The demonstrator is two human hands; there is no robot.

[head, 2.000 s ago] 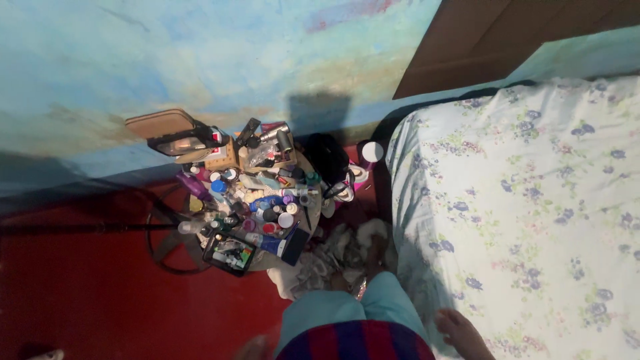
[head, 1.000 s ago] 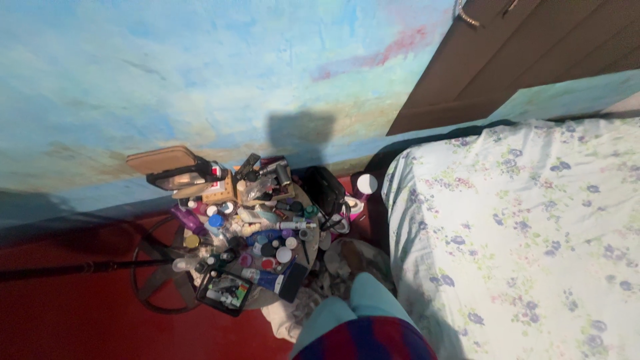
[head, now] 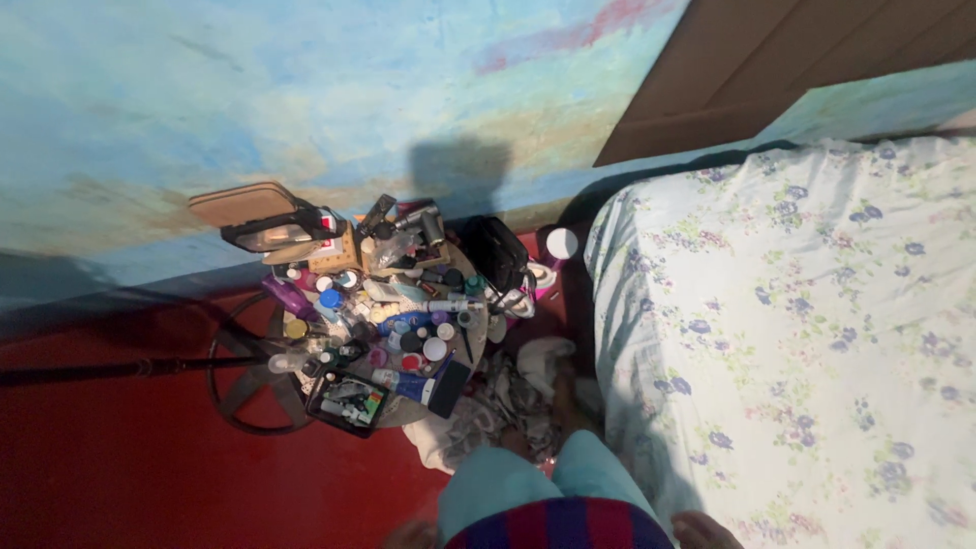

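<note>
My right hand (head: 703,529) shows at the bottom edge, between my teal-clad leg and the floral bedsheet (head: 793,343); its fingers are cut off by the frame. At the bottom, left of my legs, my left hand (head: 412,535) is dark and only partly visible. What either hand holds cannot be told. Farther forward is a round table (head: 476,324) crowded with toiletries. On it are a purple bottle (head: 290,296), a blue lotion bottle (head: 404,323), a white-and-blue tube (head: 404,384), a dark rectangular case (head: 449,389) and a black tray (head: 348,402) of small items.
Crumpled cloth (head: 507,396) lies on the floor around my feet. A black bag (head: 496,252) and shoes (head: 526,293) are beside the table. Left of it, a black stand with a round base (head: 259,427) rests on the red floor. The painted wall (head: 343,91) rises behind.
My right hand, seen beside the bed two seconds ago and out of sight one second ago, is partly in view again. The things on the table look unchanged.
</note>
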